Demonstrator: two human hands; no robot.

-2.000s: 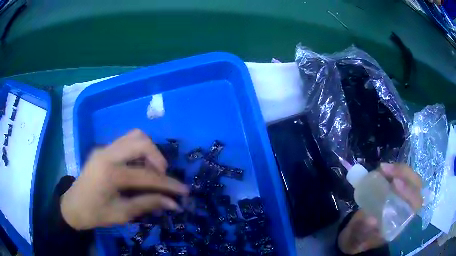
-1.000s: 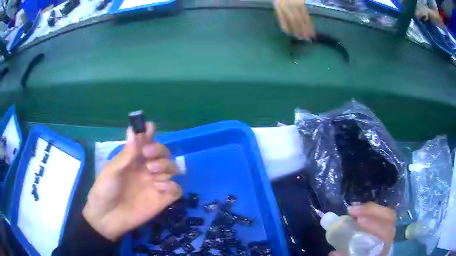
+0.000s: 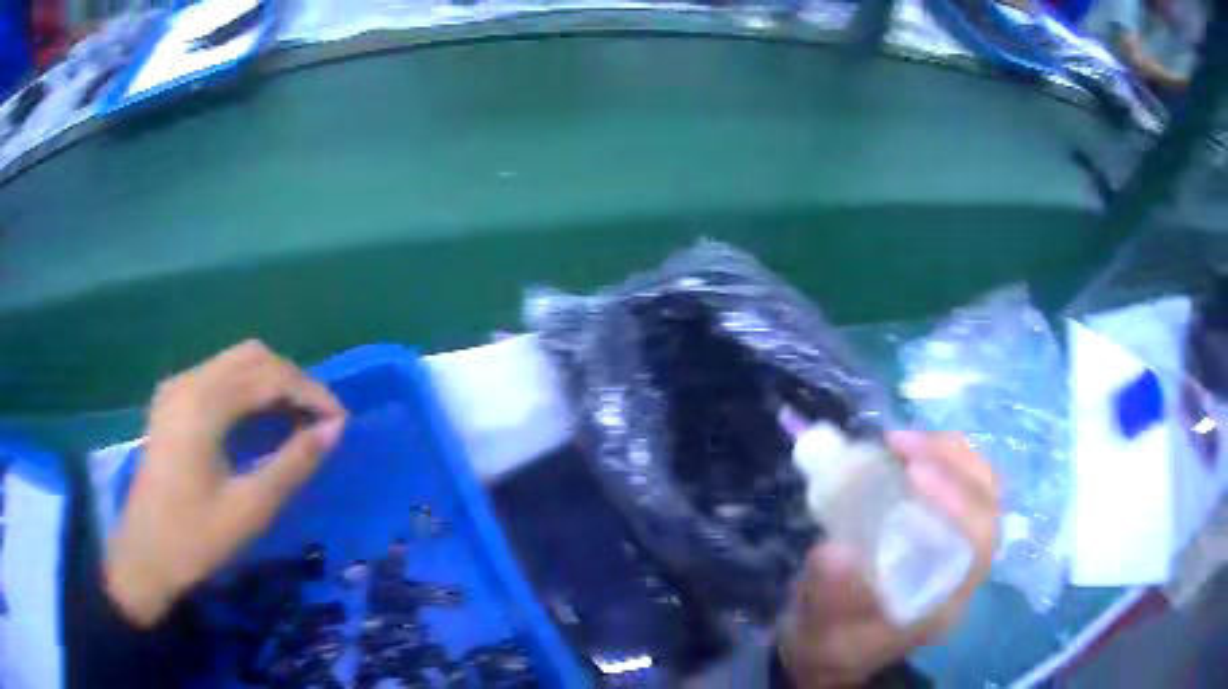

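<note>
My left hand (image 3: 216, 471) is over the left part of the blue tray (image 3: 478, 538), thumb and forefinger pinched together. It is blurred, and I cannot tell whether a small black part is between the fingertips. Loose black parts (image 3: 384, 606) lie heaped in the tray. My right hand (image 3: 949, 491) holds a translucent white squeeze bottle (image 3: 862, 498), its narrow tip pointing up and left, over the right side of the clear bag of black parts (image 3: 714, 404).
A dark flat tray (image 3: 579, 538) lies between the blue tray and bag. A white-lined tray (image 3: 34, 565) is at the left edge. An empty clear bag (image 3: 990, 417) and white paper (image 3: 1118, 512) with a blue block (image 3: 1139, 404) lie right. The green conveyor (image 3: 539, 148) runs behind.
The view has swung right. The black part that stood up from my left fingertips no longer shows; that hand has turned, fingertips now pointing right. The other person's hand over the conveyor has left view.
</note>
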